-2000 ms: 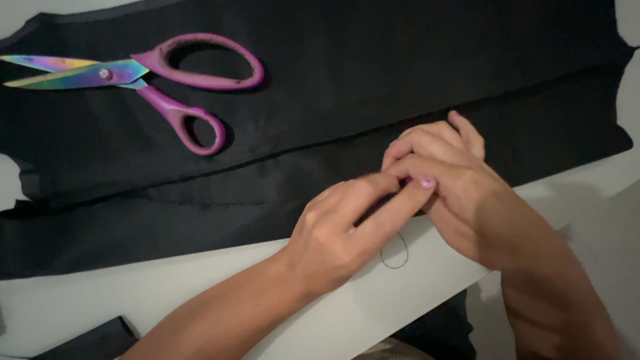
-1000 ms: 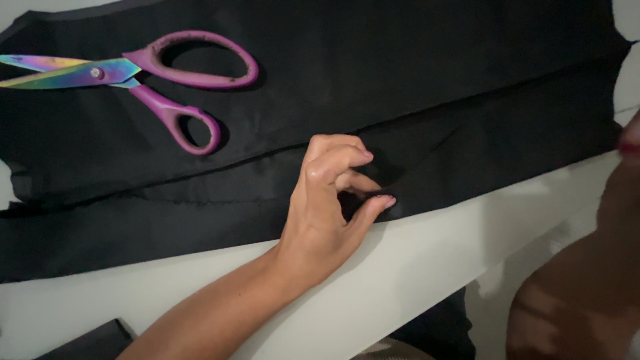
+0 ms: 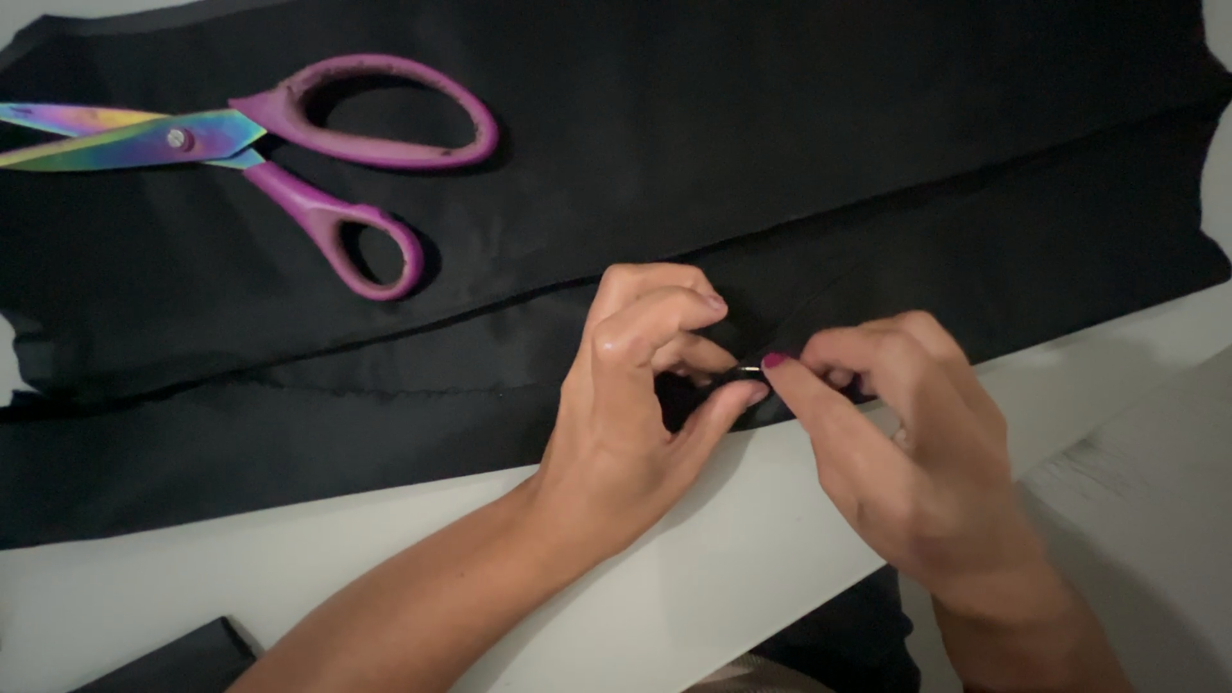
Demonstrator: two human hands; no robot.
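Black fabric (image 3: 616, 125) lies spread with a folded, overlapping edge running across it. My left hand (image 3: 635, 385) pinches the near edge of this fabric between thumb and fingers. Close on its right, my right hand (image 3: 895, 423) grips a thin shiny sewing needle (image 3: 750, 370) between thumb and forefinger, the needle's visible part lying at the left fingertips. Part of the needle is hidden by the fingers. A line of small stitches shows faintly in the fabric left of my left hand.
Scissors with purple handles (image 3: 385, 159) and rainbow-coloured blades lie parted on the fabric at the upper left. The white table (image 3: 385, 539) shows along the near side. A dark folded piece (image 3: 183, 664) lies at the lower left.
My right hand was against the left two seconds ago, then away at the right edge, and is now back beside my left hand. The left keeps its pinch on the fabric.
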